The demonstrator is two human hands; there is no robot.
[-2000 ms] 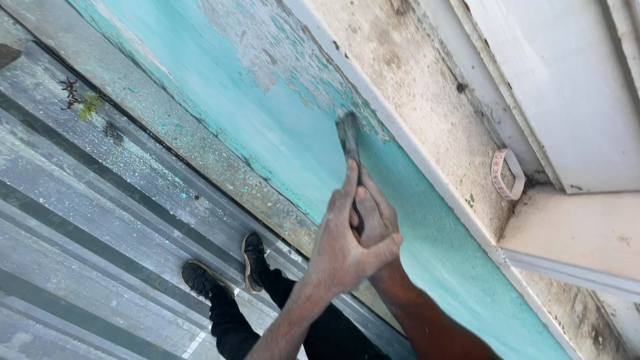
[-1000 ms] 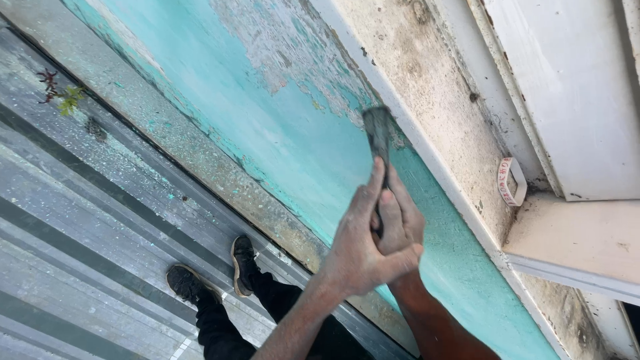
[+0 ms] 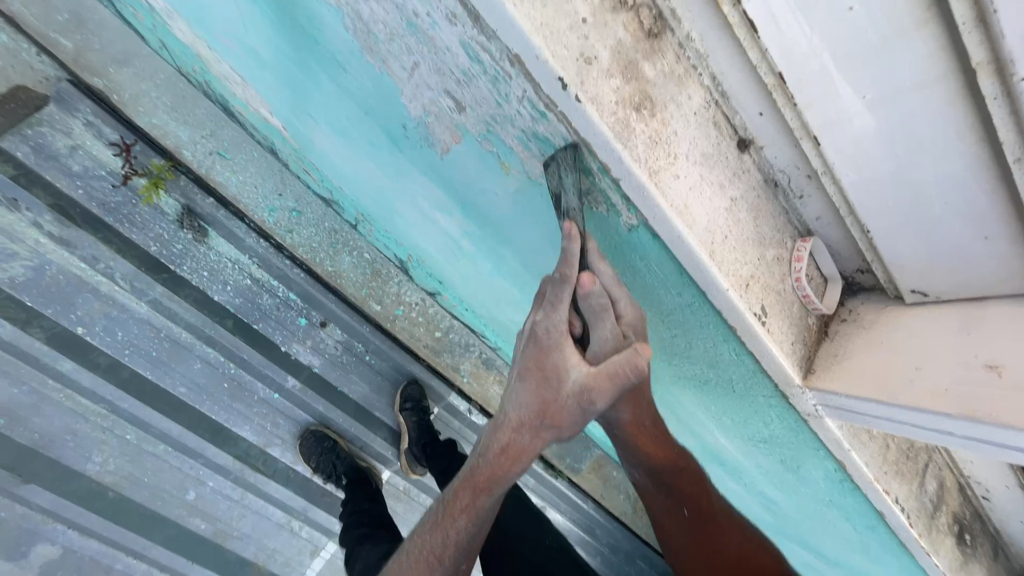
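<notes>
Both my hands are clasped round the dark handle of a paint scraper (image 3: 565, 180). My left hand (image 3: 556, 360) is nearer the floor side, and my right hand (image 3: 620, 336) is behind it, on the windowsill side, partly hidden by it. The scraper's flat blade lies at the turquoise painted wall (image 3: 360, 136), just below the ledge's white edge. Grey, stripped patches (image 3: 464, 88) with flecks of turquoise stretch up and left from the blade. Smooth turquoise paint covers the wall beside my wrists.
A dirty white ledge (image 3: 664, 144) runs diagonally beside the wall, with a white ring-like strip (image 3: 816, 276) bearing writing on it. White frames stand at the right. Paint chips litter the ribbed metal floor (image 3: 200, 352), where my dark shoes (image 3: 340, 456) stand. A small plant (image 3: 152, 180) grows near the wall's foot.
Between the two earlier frames the scraper moved up and right, towards the ledge. Both hands stay clasped on its handle, and the blade has turned somewhat.
</notes>
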